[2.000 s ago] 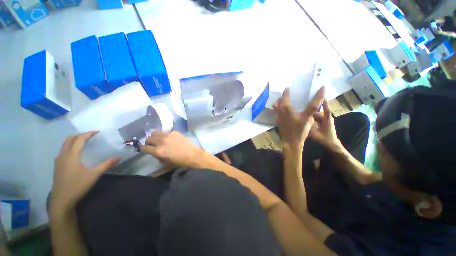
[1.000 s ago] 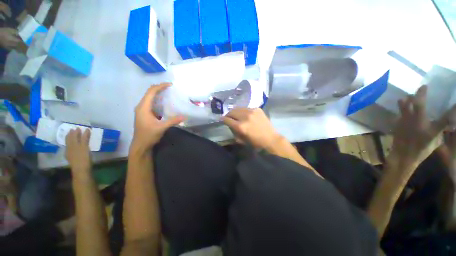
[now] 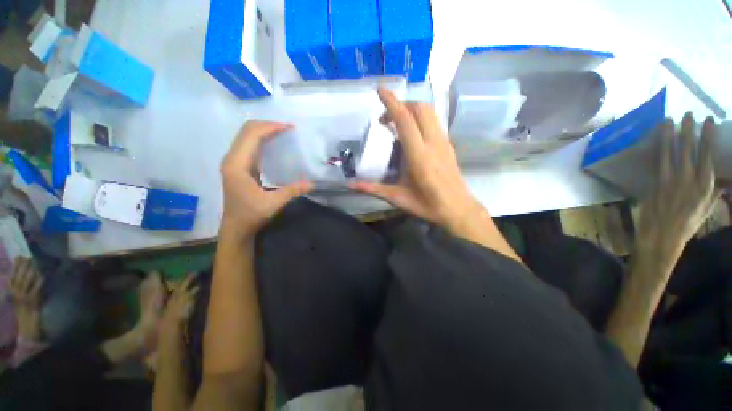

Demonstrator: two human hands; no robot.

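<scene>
An appliance unit (image 3: 297,158) lies at the table's front edge, just above my lap. Its left part is clear and frosted, with a white band (image 3: 375,151) towards the right. A small dark part (image 3: 347,163) with a bit of red shows between them. My left hand (image 3: 261,167) grips the clear left end, thumb below and fingers above. My right hand (image 3: 425,160) grips the right end by the white band, its thumb below and fingers above. The right end is mostly hidden by that hand.
Three blue cartons (image 3: 355,40) stand in a row behind, with another carton (image 3: 233,48) to their left. An open carton (image 3: 530,58) at right holds clear and smoky parts. Another person's hand (image 3: 682,172) rests on a carton at far right. Open cartons and other people's hands are at left.
My right hand has moved from the small dark part to spread around the white band and right end. The band has moved left, closer to the clear part. A neighbour's hand has left the carton at left.
</scene>
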